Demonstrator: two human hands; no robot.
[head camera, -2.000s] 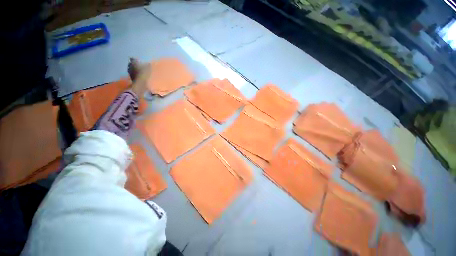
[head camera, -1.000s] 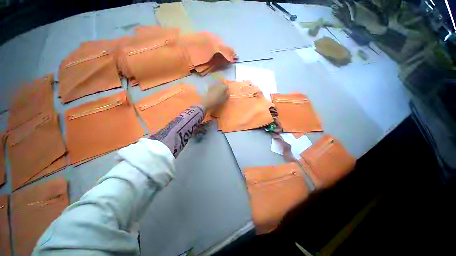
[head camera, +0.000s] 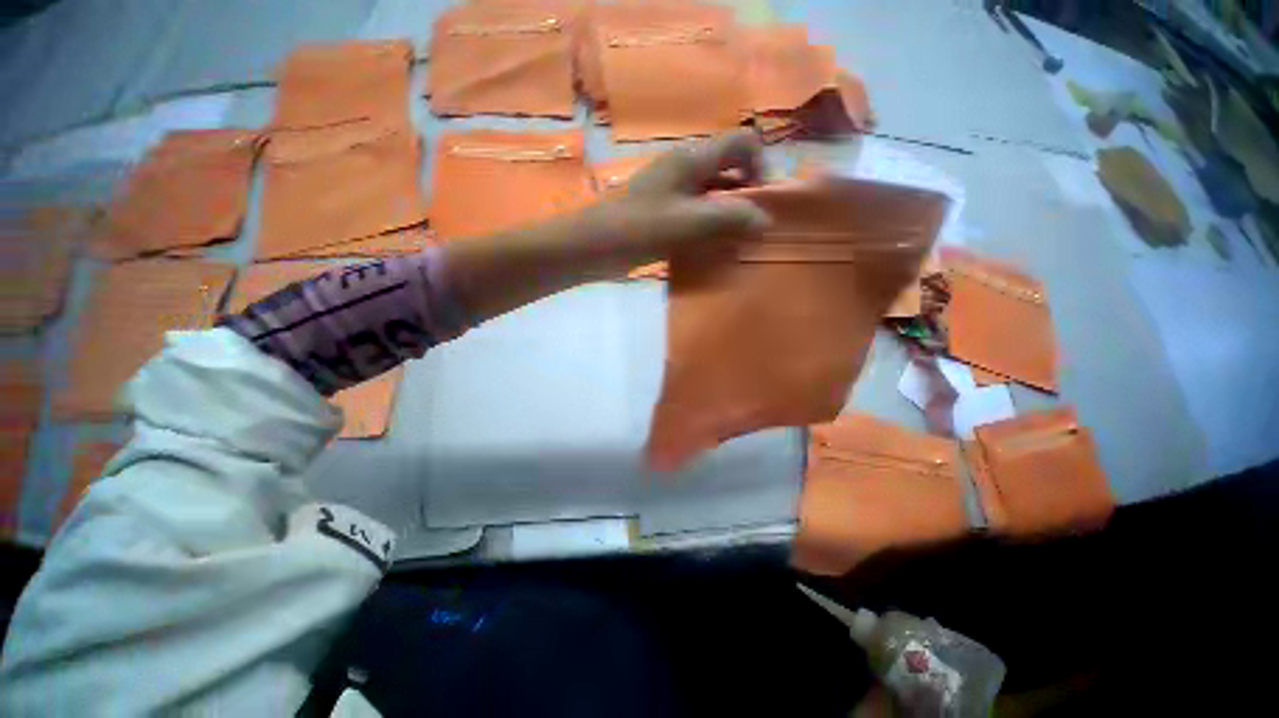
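Observation:
My left hand (head camera: 701, 197), on an arm with a white sleeve and a printed pink cuff, pinches an orange zippered panel (head camera: 786, 309) by its upper left corner. The panel hangs raised and slightly blurred, its zip line near the top, over the pale grey board (head camera: 540, 407). A clear glue bottle (head camera: 926, 666) with a pale nozzle and red mark is tilted past the table's front edge at the bottom right. Only a small, dark part of my right hand (head camera: 877, 701) shows at the bottle, cut off by the frame.
Orange panel stacks (head camera: 505, 183) lie across the left and back of the table. More panels (head camera: 884, 484) lie at the right front. A dark and green tangle (head camera: 919, 330) and white paper scraps (head camera: 982, 407) lie between the right stacks. Olive pieces (head camera: 1143, 197) lie at the far right.
My left hand has gone from the far left stack to the right-hand stacks and now holds up a panel. The view has turned right, and the glue bottle has come into view at the bottom.

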